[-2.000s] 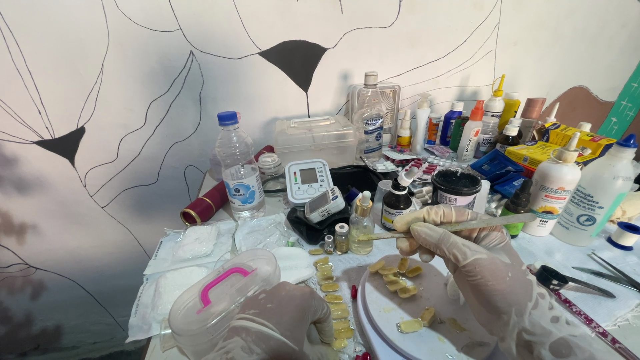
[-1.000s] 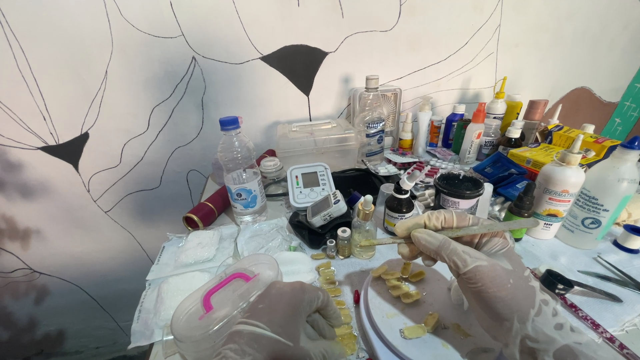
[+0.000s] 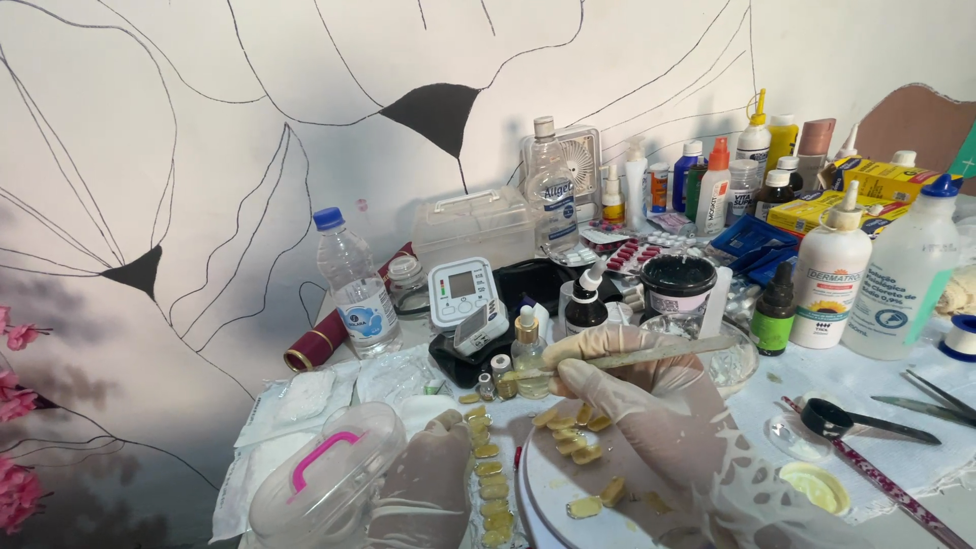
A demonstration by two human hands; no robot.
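Observation:
My gloved right hand grips a thin flat spatula between thumb and fingers, above a round white board. Several yellowish, glossy oval pieces lie on that board. To its left, similar pieces stand in a column on a clear wrapper. My gloved left hand rests beside the column, between it and a clear plastic lid with a pink handle; its fingertips are partly hidden, and whether it grips anything cannot be made out. A small dropper bottle is behind the spatula's left end.
Behind stand a water bottle, a blood pressure monitor, a black tub and a clear case. At right are a white bottle, a saline bottle, a black scoop and scissors or tweezers. Gauze packs lie left.
My right hand stays raised with the spatula, its left end now lower and in front of the small bottles. My left hand remains beside the column of pieces.

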